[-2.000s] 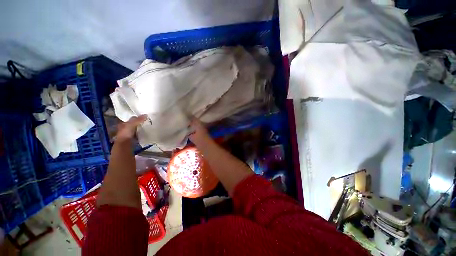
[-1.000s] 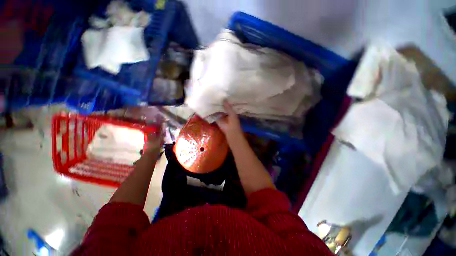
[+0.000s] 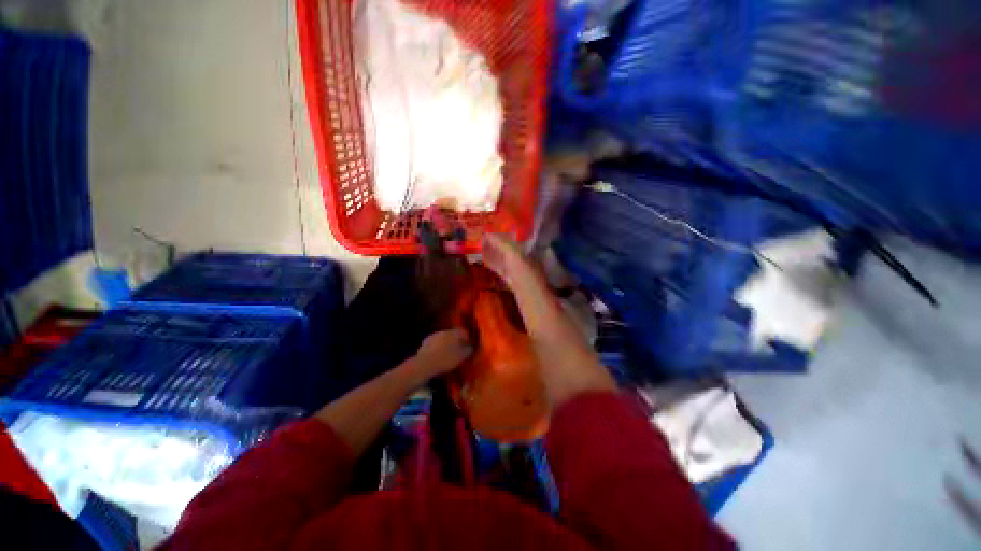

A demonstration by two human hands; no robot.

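Note:
A red slotted basket (image 3: 336, 161) stands on the floor ahead, with white cloth pieces (image 3: 430, 113) lying inside, bright in glare. A dark item with pink (image 3: 439, 231) is at its near rim. The orange stool (image 3: 500, 387) is below the basket, in front of my body. My left hand (image 3: 444, 351) is at the stool's left side, fingers curled; its grip is unclear. My right hand (image 3: 513, 267) is by the basket's near right corner, above the stool, blurred; whether it touches the rim cannot be told.
Blue crates (image 3: 204, 350) stand at the left, one holding pale wrapped material (image 3: 118, 463). More blurred blue crates (image 3: 656, 231) are at the right, with white cloth (image 3: 791, 291). A further crate at the lower right holds pale cloth (image 3: 705, 433). A thin dark bar crosses the upper right.
The view has swung left, putting the red basket ahead. My hands have left the large cloth pile, which is out of view. My left hand has moved from the basket side to the stool.

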